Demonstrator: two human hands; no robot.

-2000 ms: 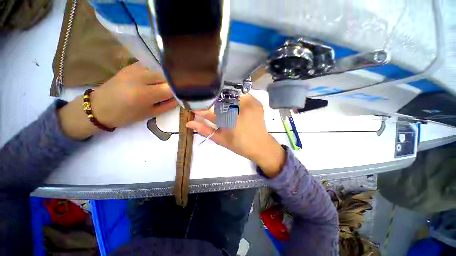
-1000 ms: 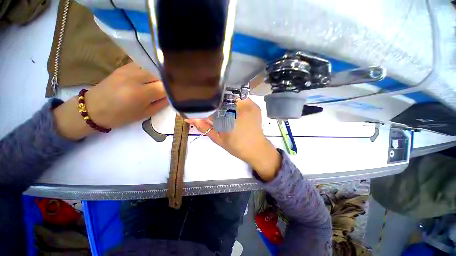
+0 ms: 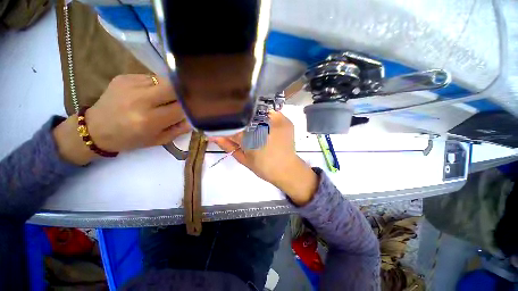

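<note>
The narrow brown strip (image 3: 193, 187) runs from under the shiny curved object down over the table's front edge. A brown fabric panel (image 3: 99, 62) with a pale toothed zipper edge lies at the upper left. My left hand (image 3: 136, 113) is beside the panel, its fingertips partly hidden behind the curved object; I cannot tell what it grips. My right hand (image 3: 267, 150) is right of the strip, behind the grey ridged block (image 3: 255, 136). It holds a thin silver sliver (image 3: 222, 158), perhaps tweezers or an awl. The needle area is mostly hidden.
The white machine head (image 3: 392, 34) fills the upper right. Snips with a yellow-green handle (image 3: 328, 153) lie right of my right hand. The white table (image 3: 113, 187) has a ruler-marked front edge. Below are a blue crate (image 3: 119, 256) and tangled brown strips (image 3: 397, 244).
The strip's hanging end has shifted left. My left hand has moved slightly left, and a ring on it now shows. My right hand stays near the grey block with the silver sliver.
</note>
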